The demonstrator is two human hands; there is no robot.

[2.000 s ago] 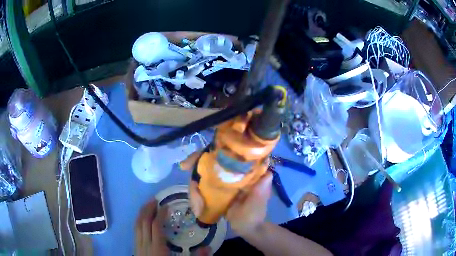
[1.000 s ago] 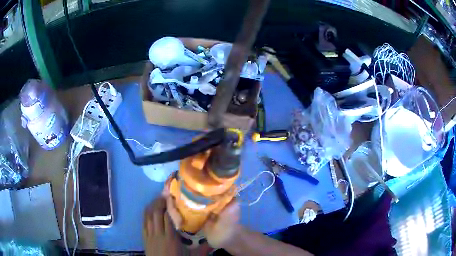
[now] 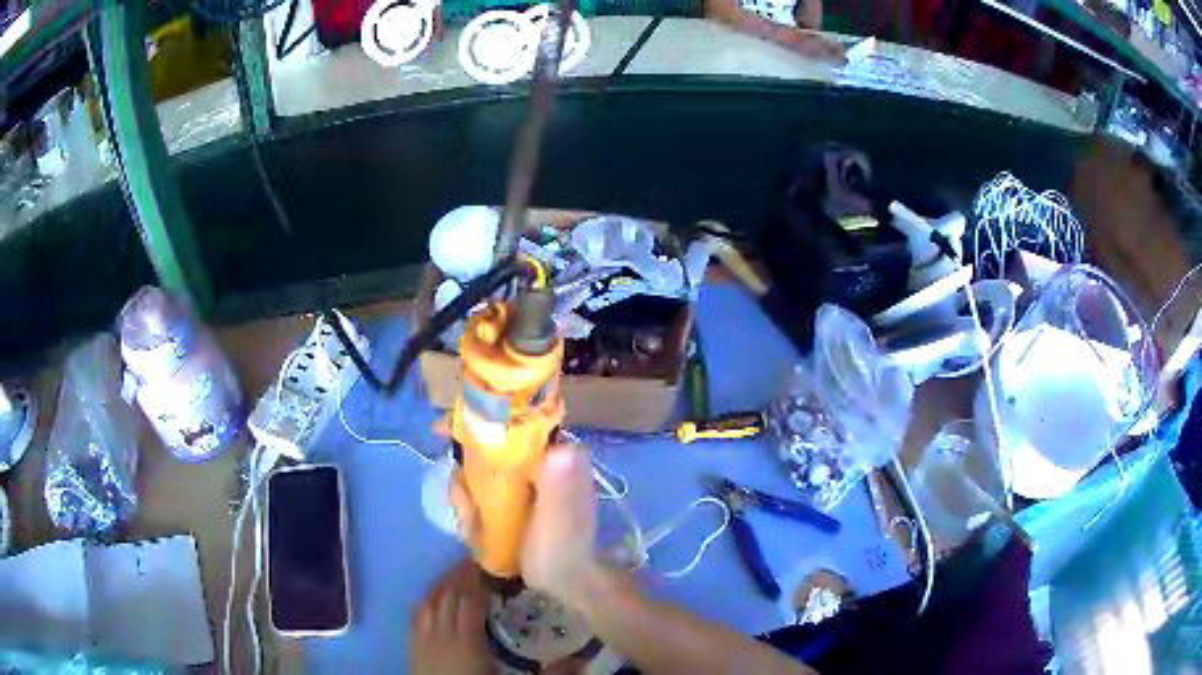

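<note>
The orange electric screwdriver [image 3: 508,429] stands upright, bit end down, over the round base housing [image 3: 543,628] at the bottom centre. My right hand [image 3: 567,521] is wrapped around its lower body. My left hand [image 3: 452,622] is low at the housing's left edge, with its fingers bent; its exact contact is hard to see. The housing shows a pale rim and a darker inner face with small bright spots. The screwdriver's tip and part of the housing are hidden by the tool and my hands.
A smartphone [image 3: 309,549] and power strip [image 3: 306,385] lie left. A cardboard parts box [image 3: 620,401] stands behind the screwdriver. Side cutters [image 3: 765,528], a yellow-black hand screwdriver [image 3: 721,427] and a parts bag [image 3: 844,409] lie right. A person's arm [image 3: 778,33] shows beyond the conveyor.
The view has tilted up, showing the conveyor with white rings. The electric screwdriver now stands more upright, with my right hand still on it. My left hand remains low by the housing.
</note>
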